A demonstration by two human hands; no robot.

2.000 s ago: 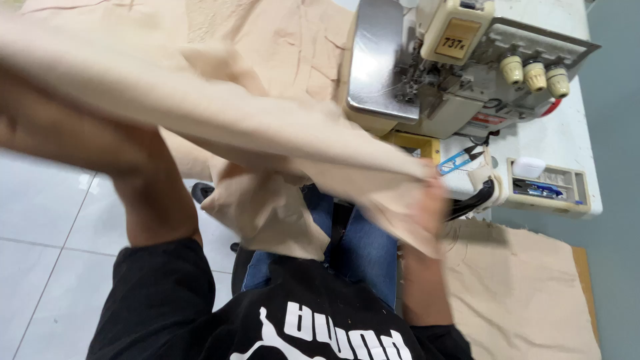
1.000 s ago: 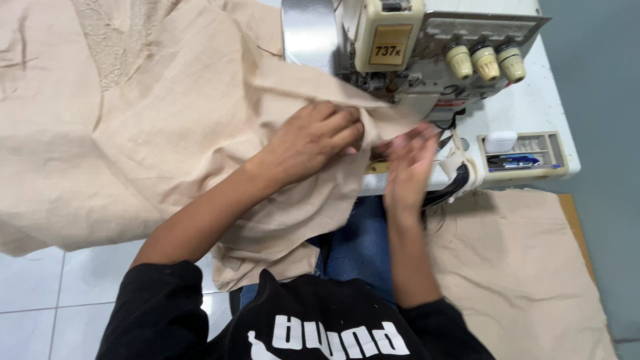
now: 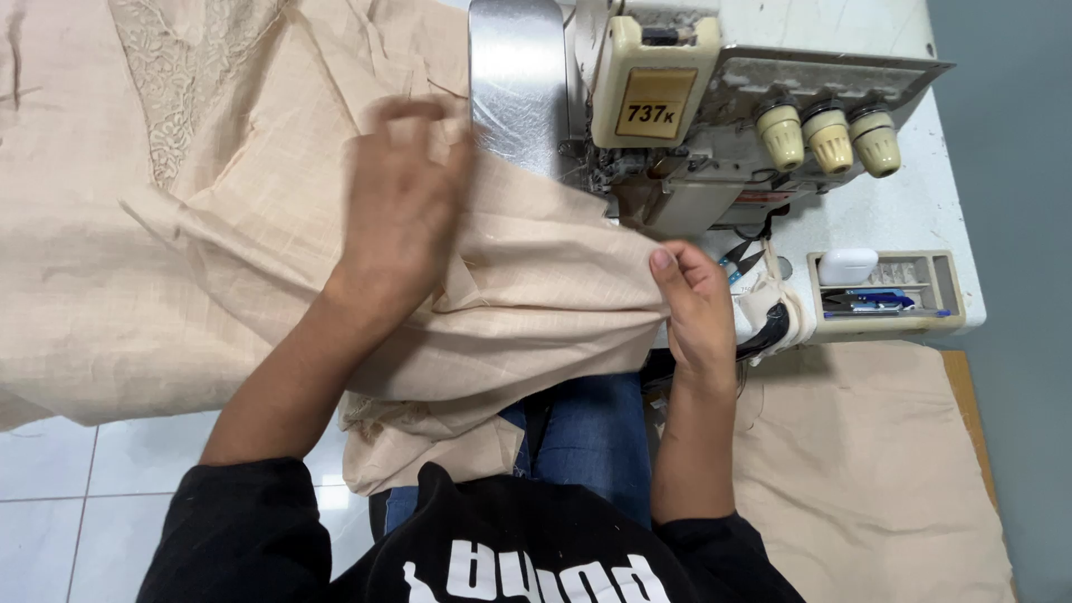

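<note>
Beige fabric (image 3: 536, 285) with a lace-patterned part (image 3: 172, 100) spreads from the left over the table and my lap. My right hand (image 3: 693, 293) pinches its right edge between thumb and fingers, just below the overlock sewing machine (image 3: 662, 134). Blurred by motion, my left hand (image 3: 406, 188) is over the fabric, left of the metal plate (image 3: 517, 92); whether it grips any cloth cannot be told. The fabric's upper edge runs close to the machine's needle area, where the contact is hard to make out.
Thread snips (image 3: 741, 261) lie right of my right hand. A tray (image 3: 945, 289) holds a white case (image 3: 846, 266) and pens. Three tension knobs (image 3: 827, 142) face me. More beige cloth (image 3: 863, 469) lies at lower right, on a wooden board (image 3: 971, 410).
My left hand has moved left and up from beside my right hand. The blurred right hand of a second ago now visibly pinches the fabric edge. The fabric was lifted across the view two seconds ago.
</note>
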